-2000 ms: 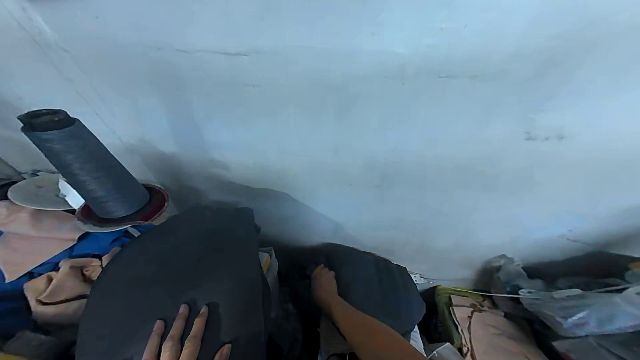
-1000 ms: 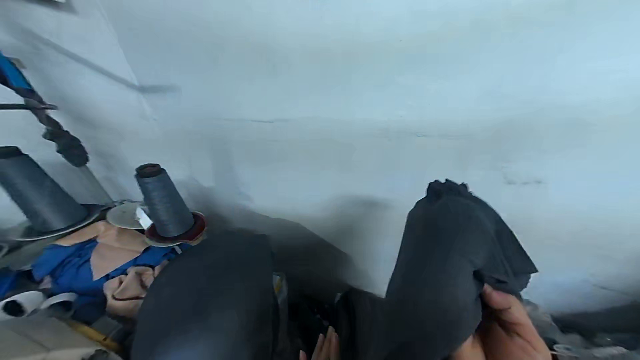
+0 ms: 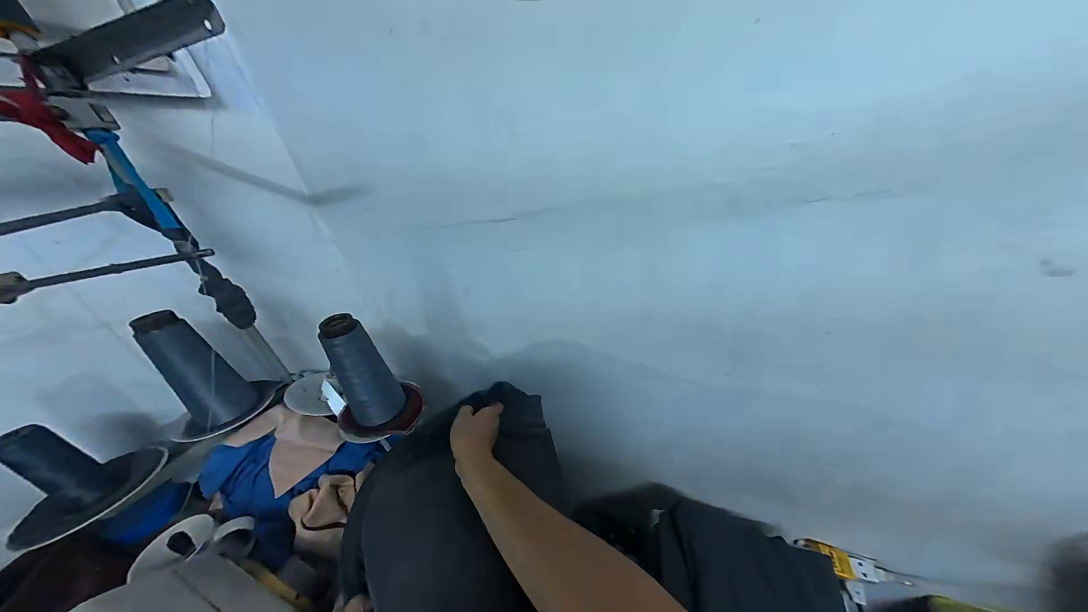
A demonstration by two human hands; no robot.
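Note:
Dark grey cloth [image 3: 425,527] lies in a rounded pile at the bottom middle, against the wall. My right hand [image 3: 476,429] reaches across it from the lower right, its fingers closed on the cloth's upper edge. Only a bit of my left hand [image 3: 357,603] shows at the bottom edge, at the left side of the same pile; its fingers are mostly hidden. More dark folded cloth [image 3: 739,557] lies to the right of my forearm.
Grey thread cones [image 3: 361,370] stand on round holders at left, beside blue fabric [image 3: 246,476] and beige fabric [image 3: 323,510]. A thread stand pole [image 3: 144,183] with rods rises at upper left. The pale wall [image 3: 680,255] borders the cloth. A yellow and white item [image 3: 837,561] lies lower right.
My right hand, which held up a dark cloth piece at the right one second ago, is now over the left pile, gripping cloth there. The view has swung left.

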